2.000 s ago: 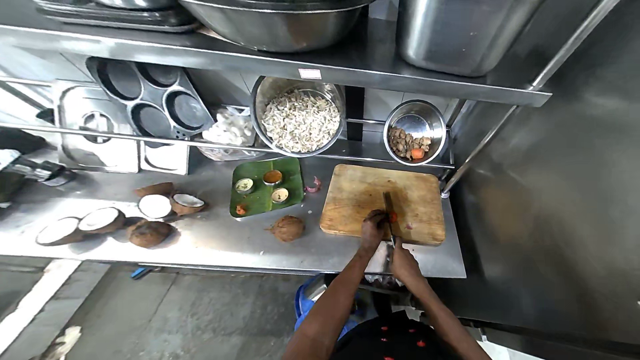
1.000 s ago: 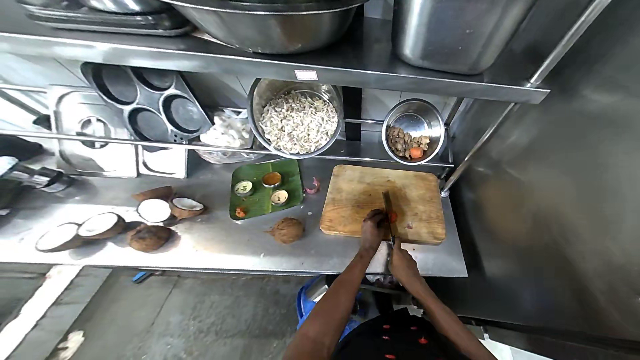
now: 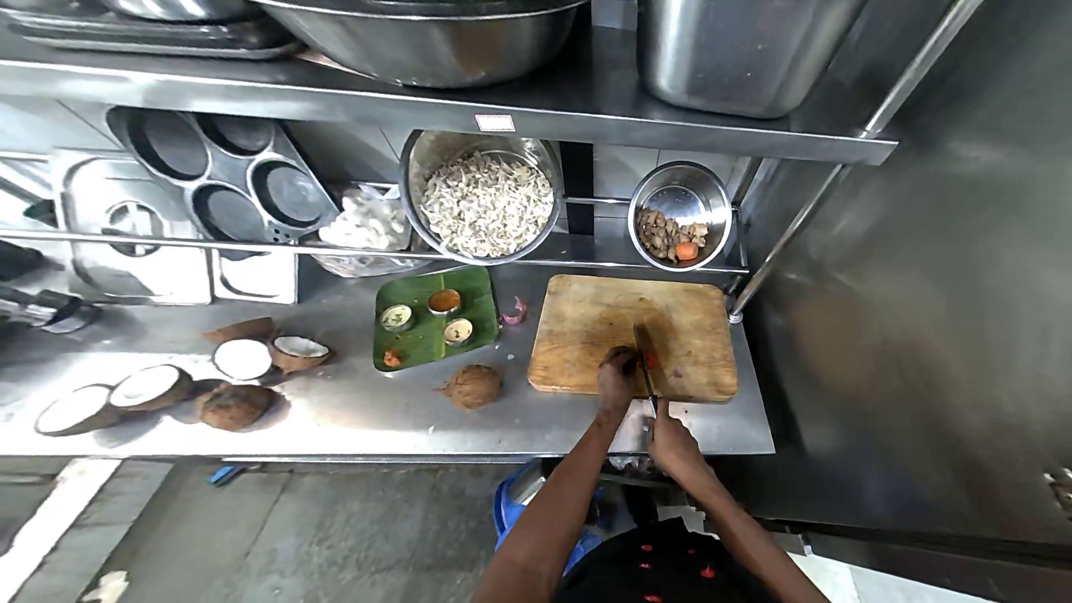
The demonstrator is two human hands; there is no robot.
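Note:
My right hand is closed around the handle of a kitchen knife, whose blade points away from me over a wooden cutting board. On the board's front part, my left hand is bent at the left side of the blade; its fingertips and anything under them are hidden. Small orange-red pieces, perhaps carrot, lie just right of the blade. Behind the board, a steel bowl holds brown chunks and an orange piece.
Left of the board are a whole coconut, a leaf-lined tray with small cups, and several coconut halves. A steel bowl of pale chopped pieces stands behind. An overhead steel shelf crosses the view; a wall bounds the right.

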